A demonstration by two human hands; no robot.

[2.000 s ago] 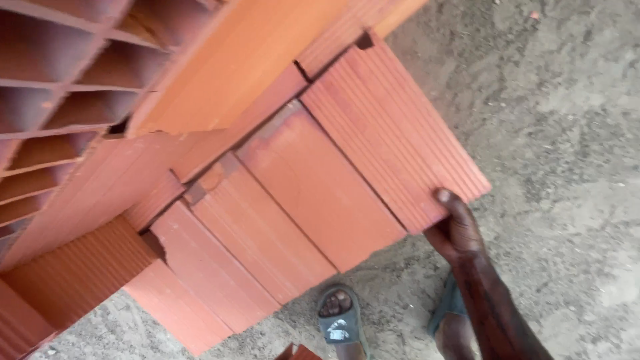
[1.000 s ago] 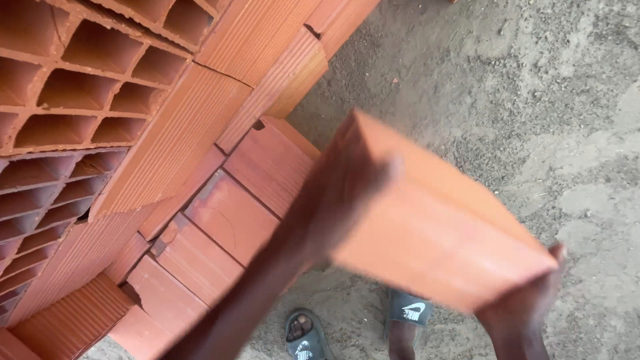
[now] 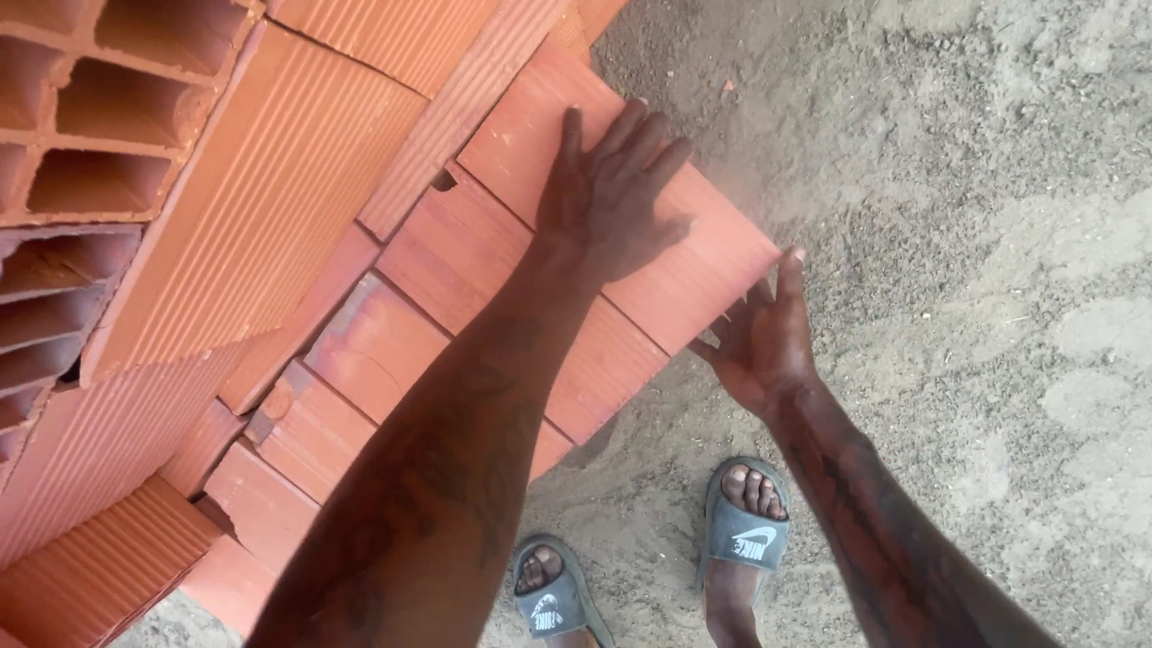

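Observation:
A smooth orange hollow clay block (image 3: 711, 261) lies at the upper right end of a row of similar blocks, beside a ribbed one (image 3: 450, 243). My left hand (image 3: 612, 193) rests on its top face with the fingers spread toward the far edge. At the block's near right corner is my right hand (image 3: 765, 333), fingers apart, its fingertips at the end edge; whether they press on it cannot be told. Part of the row is hidden behind my left forearm.
Stacked hollow clay blocks (image 3: 261, 180) rise along the left, some showing open cells (image 3: 117, 99). One ribbed block (image 3: 99, 558) juts out at the lower left. Rough, dusty ground (image 3: 972, 270) lies to the right. My feet in grey slides (image 3: 742, 540) stand below the row.
A second ago both hands held the block in the air over the ground. Now it lies at the row's end, beside the ribbed block that my right hand touched two seconds ago.

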